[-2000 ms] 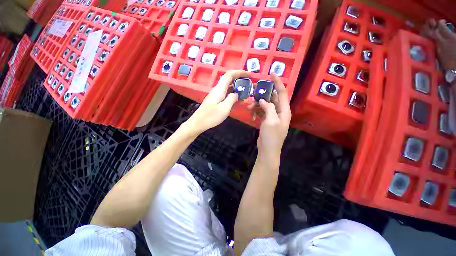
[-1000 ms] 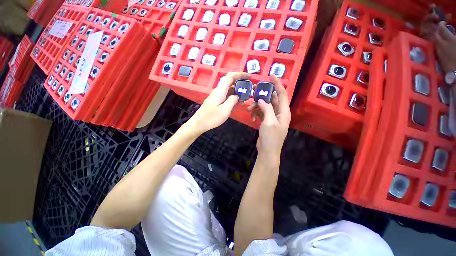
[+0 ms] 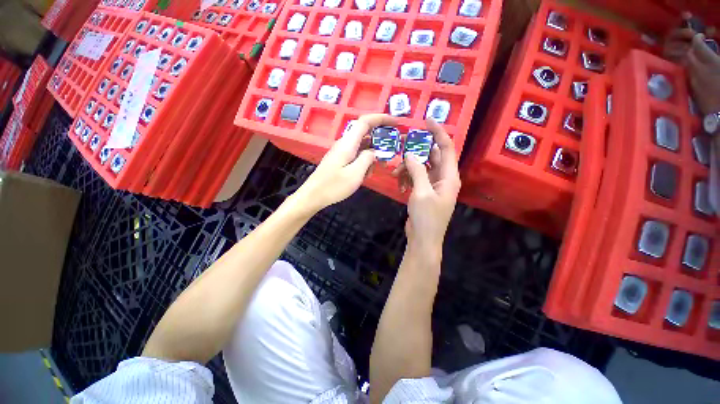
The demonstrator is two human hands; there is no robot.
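My left hand (image 3: 344, 164) holds a smartwatch body (image 3: 385, 143) between thumb and fingers. My right hand (image 3: 430, 180) holds another smartwatch body (image 3: 418, 147) close beside it. Both faces are turned up towards me and lit with a coloured pattern with green and white marks. The hands are over the front edge of the middle red foam tray (image 3: 261, 129), which has silver-white units in many pockets, a dark unit (image 3: 451, 72) at the right and several bare pockets, one of them an empty pocket (image 3: 321, 121) near the front.
More stacked red trays stand at left (image 3: 207, 125) and right (image 3: 588, 260). A paper label (image 3: 135, 99) lies across a left tray. A black plastic pallet (image 3: 150, 256) is below, a cardboard box (image 3: 35, 260) at far left. Another person's hand (image 3: 703, 71) holds something dark at upper right.
The two watch faces have changed from dark with small white marks to a coloured, patterned display. My hands have hardly moved. The other person's hand at upper right has shifted slightly.
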